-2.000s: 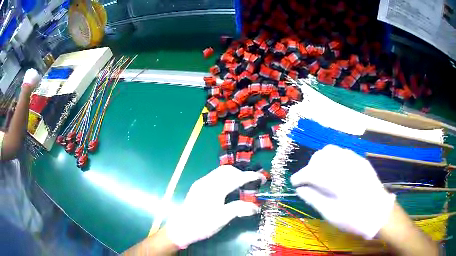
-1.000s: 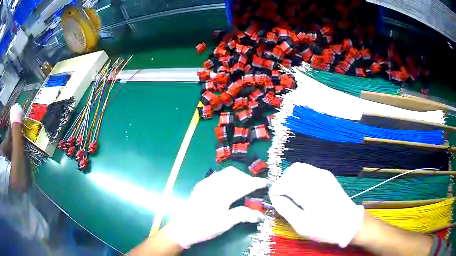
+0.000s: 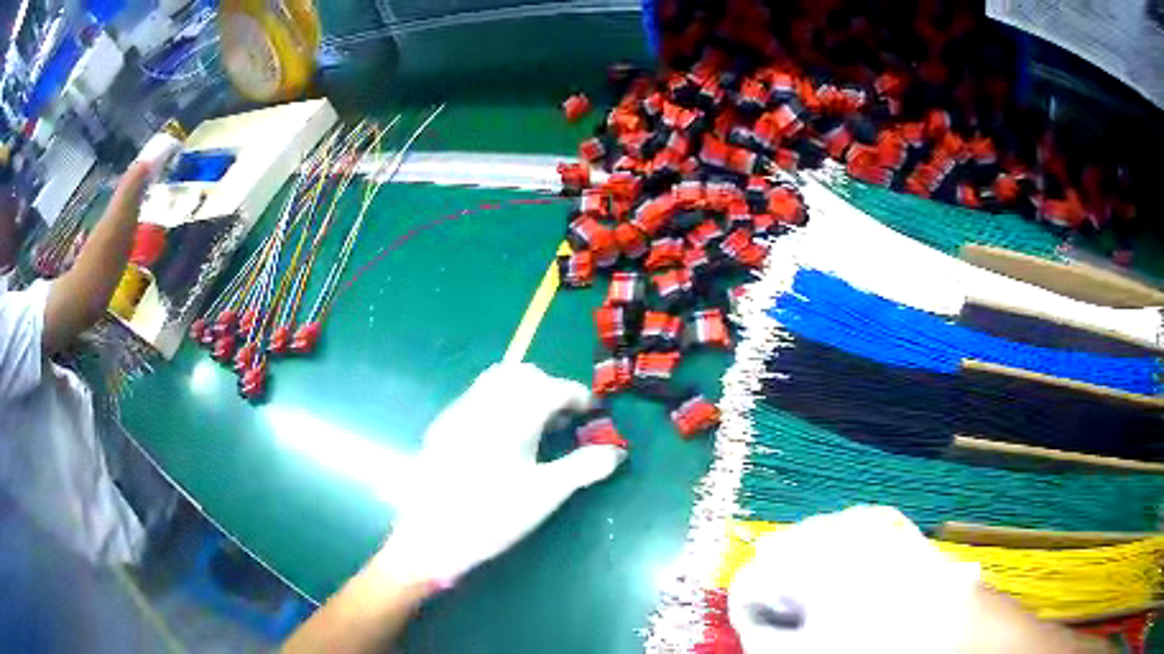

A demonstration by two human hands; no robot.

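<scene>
My left hand (image 3: 492, 473), white-gloved, is left of centre. Its thumb and fingers hold a red-and-black connector (image 3: 600, 436); no wires show on it. My right hand (image 3: 855, 585), white-gloved, is at the lower right over the yellow wires (image 3: 1085, 574) and red wires (image 3: 717, 626). Its fingertips are curled and blurred, and I cannot tell if they hold a wire. A loose connector (image 3: 696, 417) lies right of my left hand. The heap of connectors (image 3: 677, 205) is behind. Green wires (image 3: 868, 483), black, blue (image 3: 868, 319) and white wires lie at the right, with pale tips leftward.
Several wired connector leads (image 3: 255, 342) lie fanned out at the left. Beside them is a pale wire tray (image 3: 249, 166) with another person's arm (image 3: 96, 268) over it. Tan divider strips (image 3: 1040, 450) separate the wires. A yellow spool (image 3: 268, 49) stands at the far left.
The view has shifted. My right hand has left the connector and moved down right. Another lead and a curved red wire now show beside the wired leads. The other person's hand has moved to the tray.
</scene>
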